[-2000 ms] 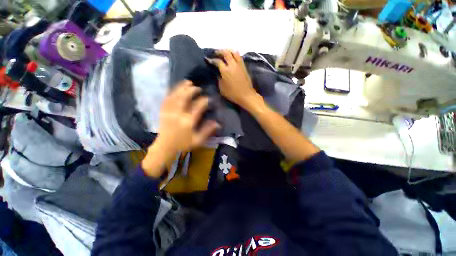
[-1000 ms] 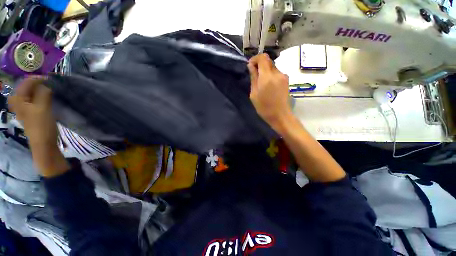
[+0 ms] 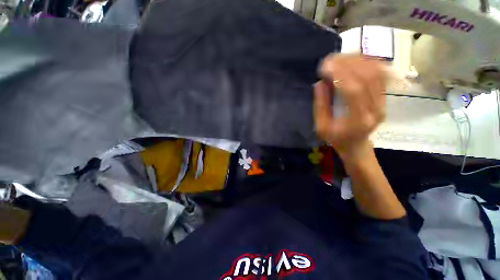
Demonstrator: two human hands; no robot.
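Note:
A large dark grey denim panel (image 3: 219,71) spreads in front of me beside the machine. A paler grey cloth (image 3: 60,98) reaches to the left picture edge. My right hand (image 3: 353,101) is at the dark panel's right edge, blurred, with curled fingers; whether it grips anything cannot be made out. My left hand is out of the picture; only a bit of bare wrist or forearm and the sleeve show at the lower left edge. The needle area of the white HIKARI sewing machine (image 3: 438,38) is not clearly visible.
A phone-like rectangle (image 3: 378,42) lies under the machine arm. A white cable (image 3: 463,128) hangs at the white table's (image 3: 411,131) right. Yellow cloth (image 3: 211,169) and grey pieces (image 3: 118,210) lie below the panel. Pale cut pieces (image 3: 452,219) are at lower right.
The dark panel now lies spread wider, with paler cloth at left. My left hand has left the picture at the left. My right hand has moved right and down, away from the needle area.

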